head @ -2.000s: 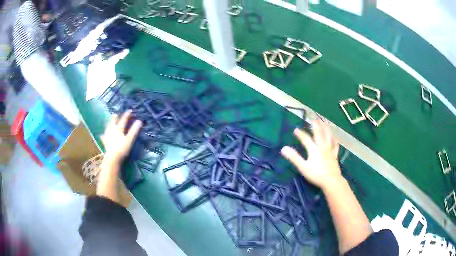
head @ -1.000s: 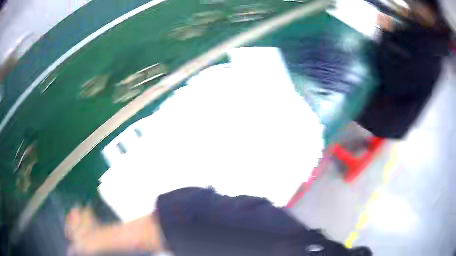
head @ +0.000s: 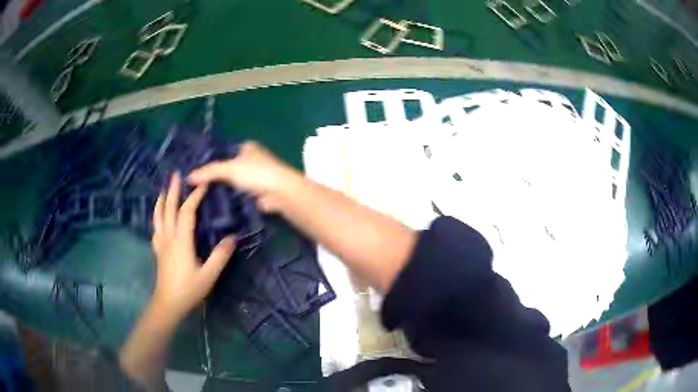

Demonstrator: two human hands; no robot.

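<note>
A tangled heap of dark plastic frames (head: 111, 205) lies on the green table at the left. My left hand (head: 180, 245) is on the right part of the heap, fingers spread, with frames between thumb and fingers. My right hand (head: 249, 174) reaches across from the right onto the same frames, fingertips close to my left hand. Blur hides whether either hand grips a frame. A few loose frames (head: 295, 289) lie just right of my left hand, near the sheet stack.
A long white-edged stack of adhesive sheets (head: 337, 337) lies under my right forearm. An overexposed white pile of waste sheets (head: 536, 207) is right of it. Beyond the pale rail (head: 306, 73) lie pale-outlined frames (head: 421, 35). More dark frames (head: 664, 191) and a red object (head: 612, 344) are at the right.
The view has swung back from the white pile at the right. Both hands are now together on the dark frames; a second ago one hand was blurred at lower left.
</note>
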